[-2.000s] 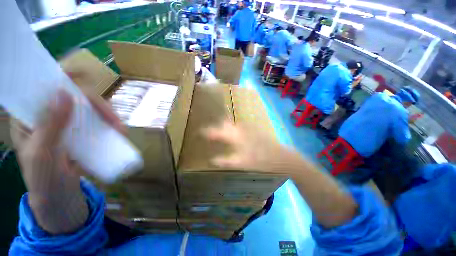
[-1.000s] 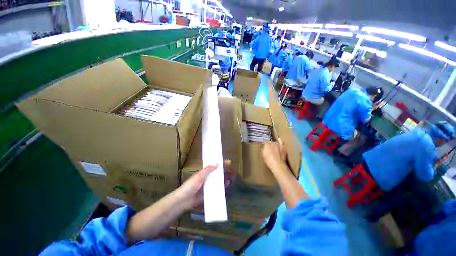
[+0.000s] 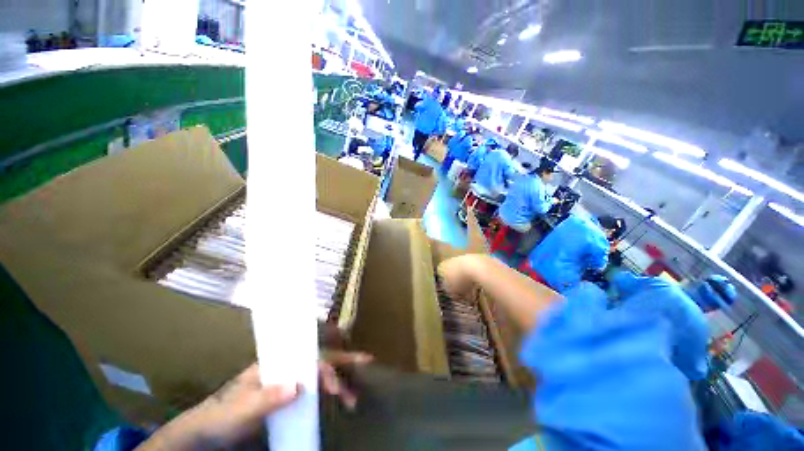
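Note:
My left hand holds a long white strip upright, close to the camera. The strip crosses in front of the left open carton, where white pieces stand in tight rows. My right hand reaches into the right open carton, at the far end of its rows of thin pieces. Its fingers are partly hidden and blurred, so I cannot tell whether they hold anything.
A green-sided bench runs along the left. Another open carton stands ahead in the aisle. Seated workers in blue smocks line the right side. A person in blue stands further ahead.
The right carton's flap is now more open, showing more of its rows. My right hand has moved from its near edge to the far end. The white strip is closer to the camera.

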